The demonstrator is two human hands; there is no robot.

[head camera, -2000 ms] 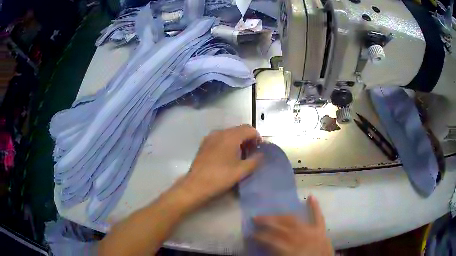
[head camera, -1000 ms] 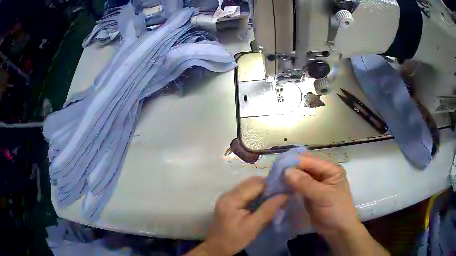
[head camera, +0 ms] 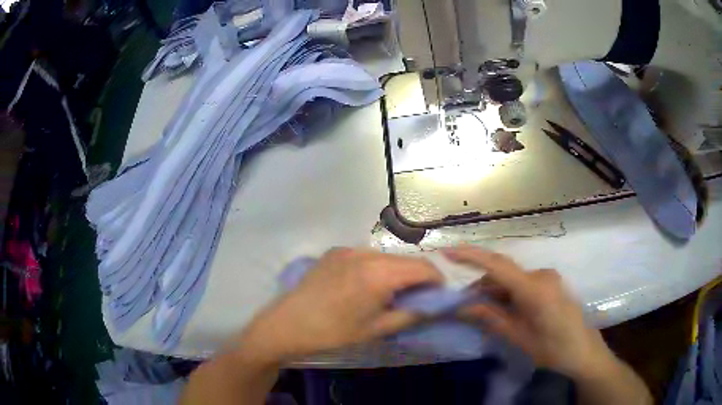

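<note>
A light-blue collar piece is bunched between my hands at the table's front edge, blurred. My left hand grips it from the left, and a bit of blue cloth shows beyond that hand's far side. My right hand grips it from the right with bent fingers. Both hands are in front of the sewing machine's needle plate, apart from it. The lit presser foot has no cloth visible under it.
A fanned stack of collar strips lies on the table's left. Black thread snips and a single blue strip lie right of the needle. The machine head stands at the back. More cloth pieces lie below the table's left edge.
The collar piece has gone from lying long and flat, to upright between both hands, to bunched sideways between them. My left hand has moved up and left since one second ago.
</note>
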